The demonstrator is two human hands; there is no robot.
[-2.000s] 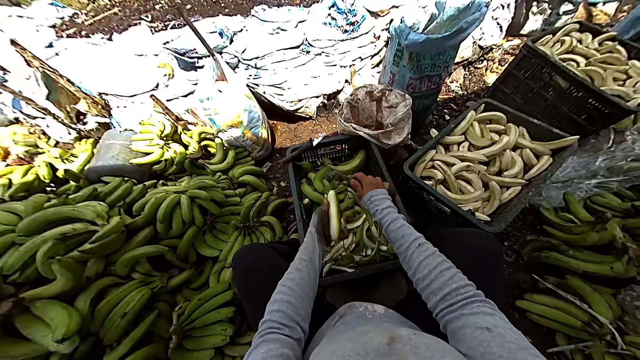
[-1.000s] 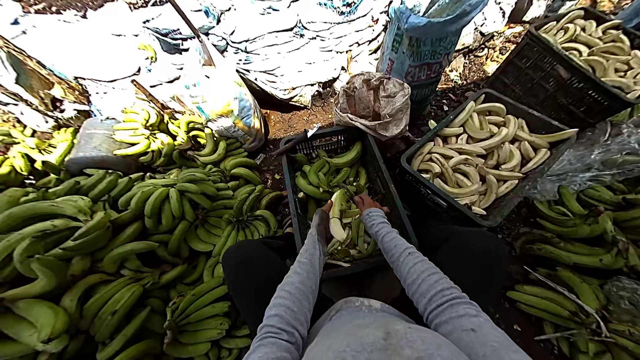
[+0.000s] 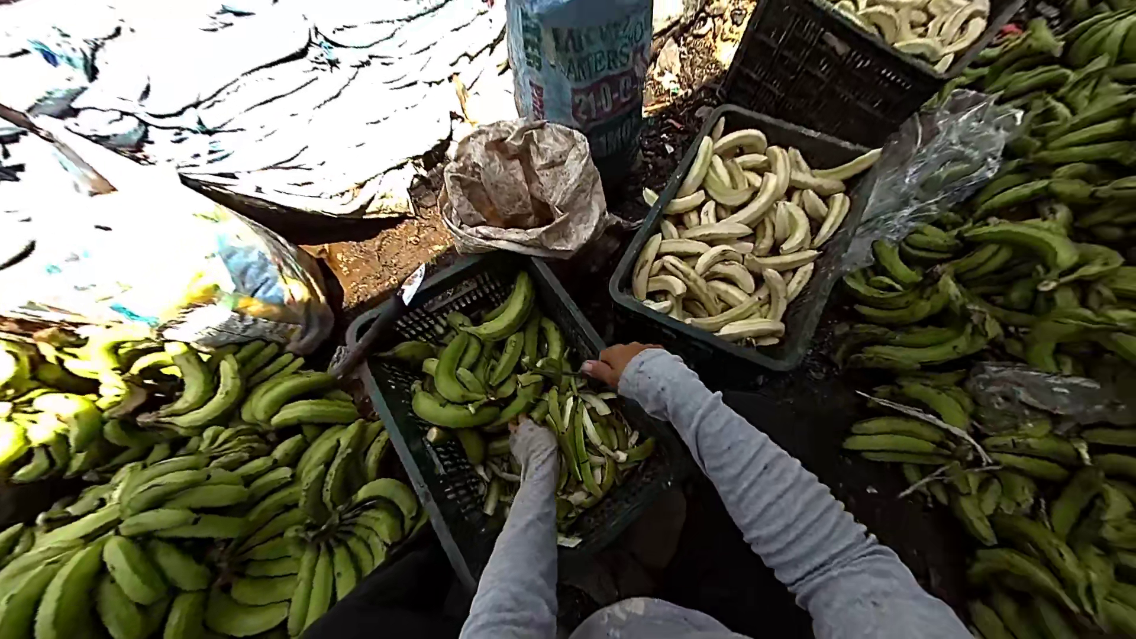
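Whole green plantains (image 3: pixel 461 382) and loose peels (image 3: pixel 590 444) lie in a dark plastic crate (image 3: pixel 408 488) in front of me. My left hand (image 3: pixel 531 437) reaches into it, its fingers among the green plantains; whether they grip one cannot be made out. At the crate's right rim is my right hand (image 3: pixel 621 361), fingers curled, with a thin dark thing, possibly a blade, by the fingertips. Peeled plantains (image 3: pixel 737 240) fill a second crate (image 3: pixel 794 342) to the right. A knife-like tool (image 3: pixel 390 311) rests across the near crate's far left corner.
Beyond the near crate stand an open woven sack (image 3: pixel 524 191) and a tall blue printed sack (image 3: pixel 581 80). Another crate (image 3: pixel 825 71) of peeled plantains is at the back right. Green plantain bunches (image 3: pixel 169 524) spread on the left, more bunches (image 3: pixel 932 328) and clear plastic (image 3: pixel 941 169) on the right.
The pale peeled plantain between my hands is no longer there. My hands have moved apart, the left into the green plantains, the right to the crate's right rim. The view has shifted right.
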